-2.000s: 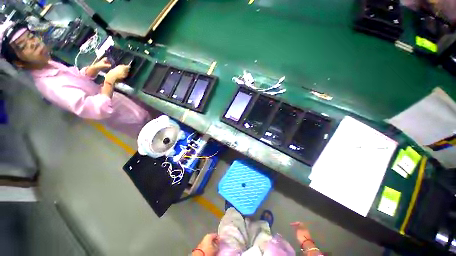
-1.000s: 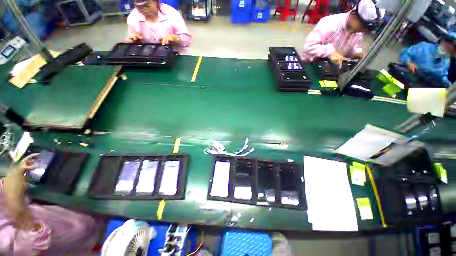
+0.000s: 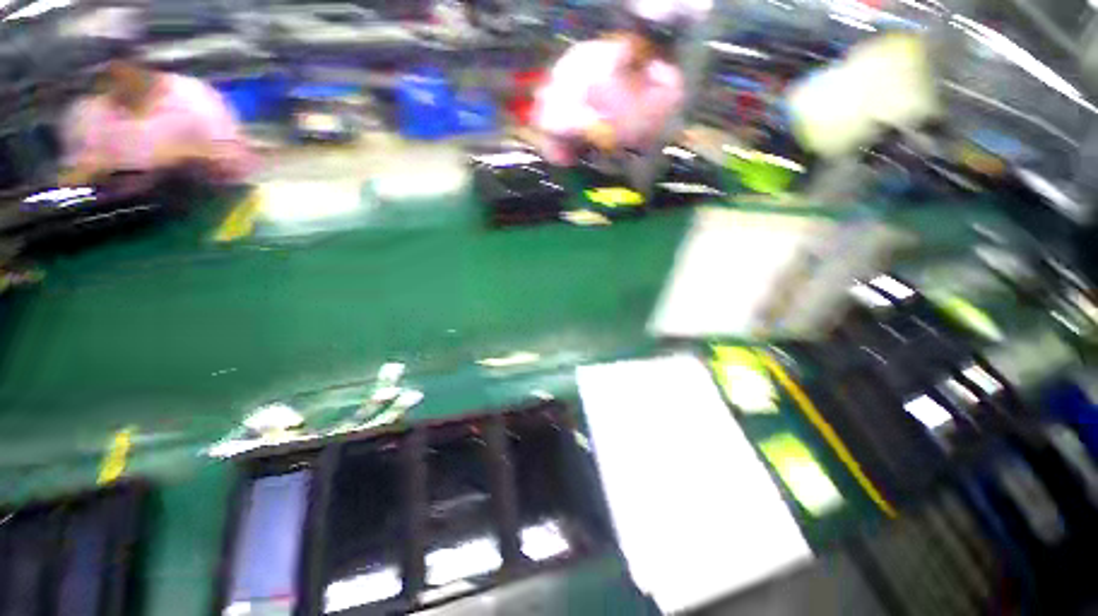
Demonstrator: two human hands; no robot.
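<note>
A black four-slot phone tray (image 3: 412,505) lies at the bench's near edge, holding several phones side by side. The leftmost phone (image 3: 267,542) has a lit pale screen; the others look dark with bright reflections. White short cables (image 3: 325,415) lie just beyond the tray. A large white record sheet (image 3: 686,469) lies to the right of the tray, with yellow-green sticky labels (image 3: 800,474) beside it. Neither my left hand nor my right hand is in the picture. The view is blurred.
Another black tray (image 3: 75,554) is cut off at lower left. More black trays (image 3: 921,391) lie at right past a yellow tape line. A leaning white board (image 3: 735,274) stands behind the sheet. Two people in pink (image 3: 157,126) are across the green bench (image 3: 361,289).
The view has turned right and come closer to the bench. The phone tray and sheet appear larger and farther left. My hands, visible two seconds ago, are out of the picture.
</note>
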